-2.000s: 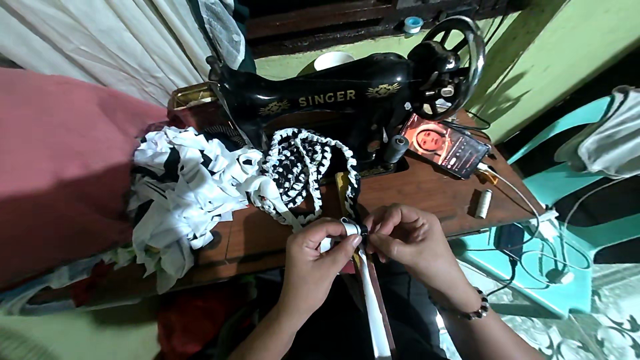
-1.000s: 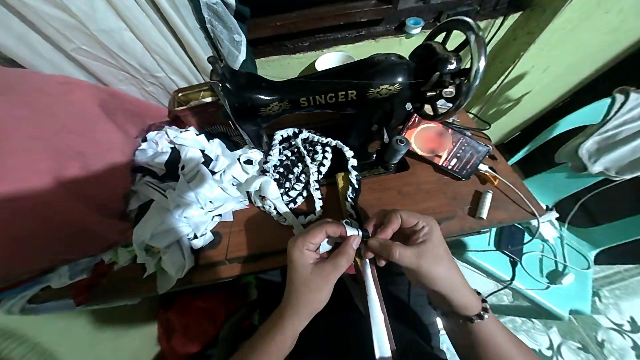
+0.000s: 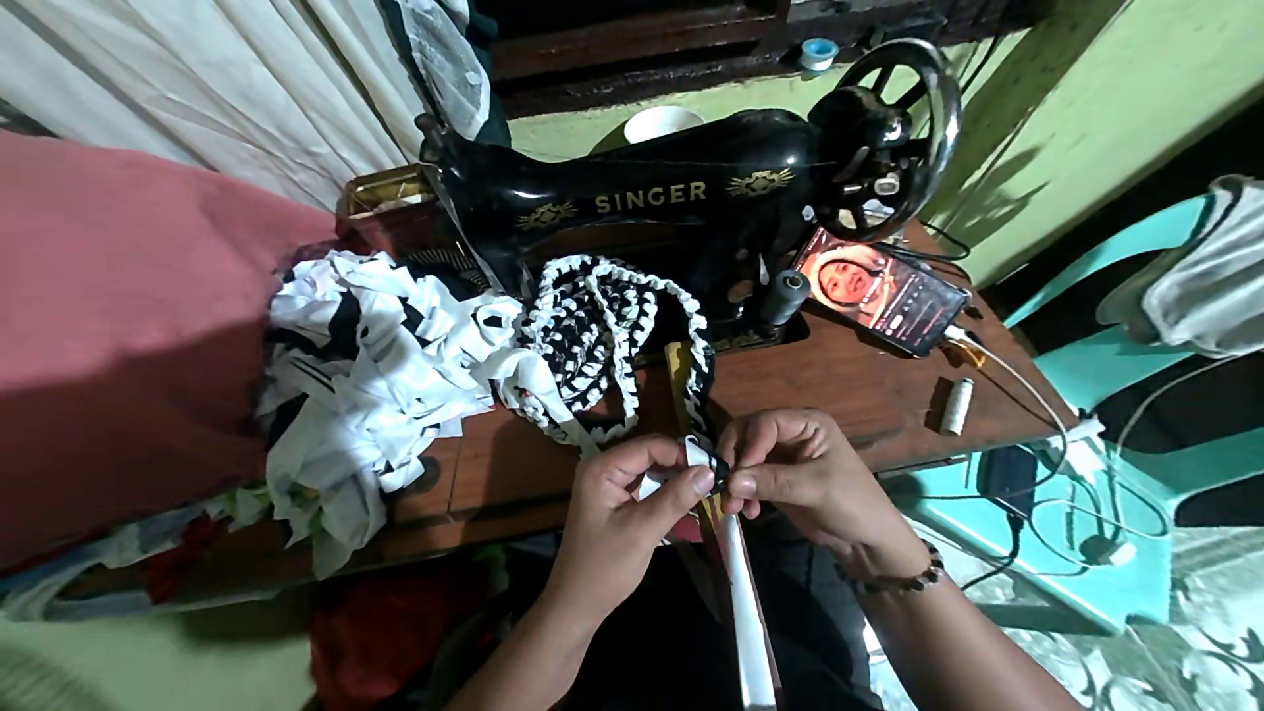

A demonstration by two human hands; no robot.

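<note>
A black-and-white braided fabric cord (image 3: 624, 341) lies coiled on the table, and one length runs down to my fingers. My left hand (image 3: 632, 504) pinches a white fabric strip at the cord's end between thumb and forefinger. Close beside it, my right hand (image 3: 795, 479) pinches the dark part of the same end; fingertips hide the exact crossing of the strips. A long white strip (image 3: 748, 612) hangs below the hands. Left of the coil sits a heap of white and black fabric strips (image 3: 380, 375). A yellow strip-like piece (image 3: 678, 370) lies under the cord.
Behind the coil stands a black Singer sewing machine (image 3: 652, 193) with a handwheel (image 3: 943, 138). A dark thread spool (image 3: 783, 297), a lit phone (image 3: 879, 291) on a cable and a white thread spool (image 3: 956, 406) are at right. A turquoise chair (image 3: 1066, 543) holds a charger; red cloth (image 3: 148, 346) is at left.
</note>
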